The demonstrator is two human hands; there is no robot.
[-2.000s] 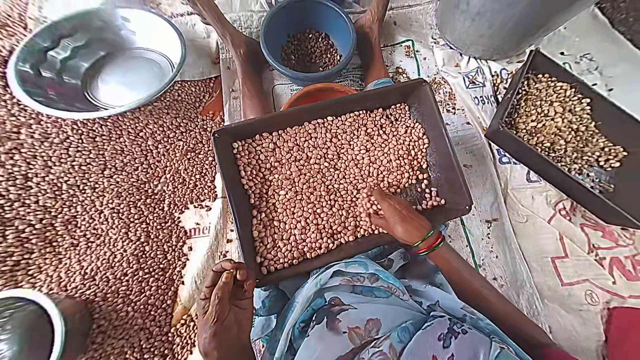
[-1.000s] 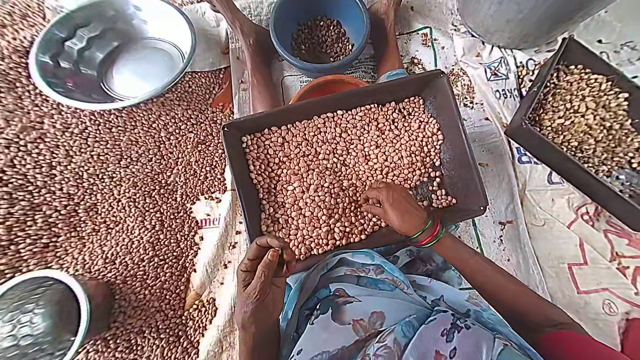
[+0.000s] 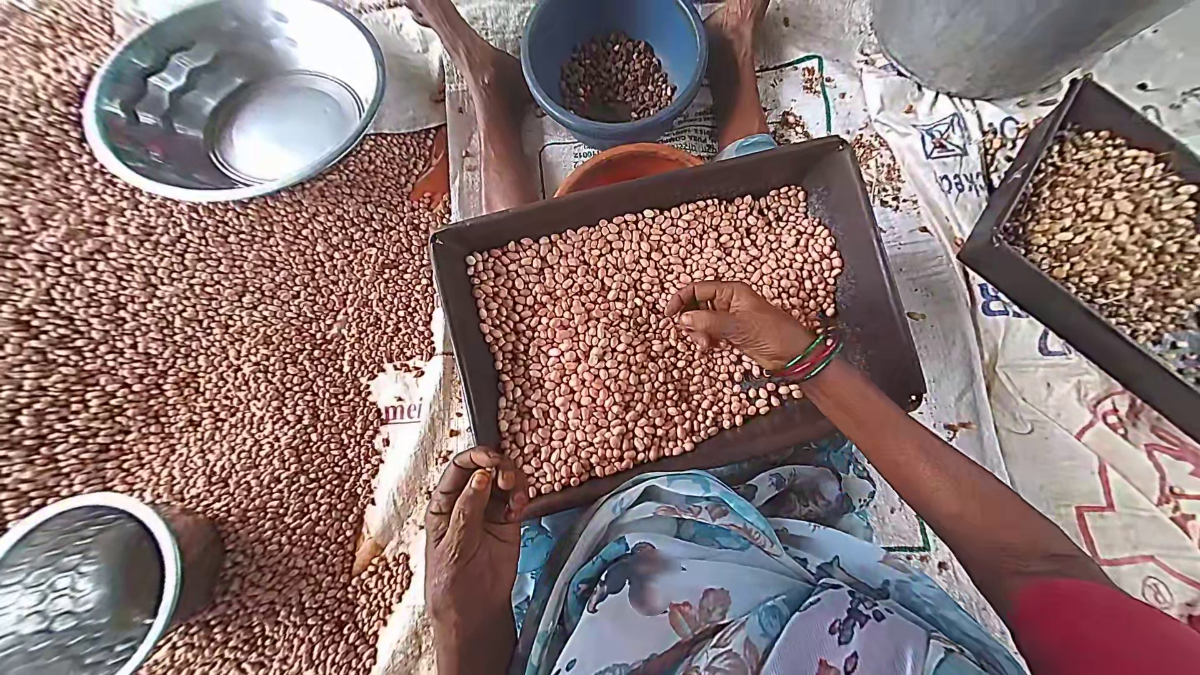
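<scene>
A dark rectangular tray [image 3: 877, 272] rests on my lap, tilted a little, with a layer of pinkish-brown shelled peanuts or similar nuts [image 3: 600, 347] spread in it. My right hand [image 3: 745, 323], with green and red bangles at the wrist, hovers over or touches the nuts right of the middle. Its thumb and forefinger are bent close together; whether a nut is between them I cannot tell. My left hand [image 3: 476, 511] is at the tray's near left corner, fingers curled, with the thumb near the fingertips. Whether it grips the rim or holds something small is unclear.
A large heap of similar nuts [image 3: 187, 356] covers the left side, with a steel basin [image 3: 281, 122] and a metal pot [image 3: 94, 581] on it. Beyond the tray are a blue tub [image 3: 614, 131] with darker pieces and an orange bowl [image 3: 623, 164]. Another dark tray [image 3: 1078, 328] holds paler pieces at right.
My right hand has moved away from my body over the nuts, from lower in the tray. My left hand remains by the near left corner.
</scene>
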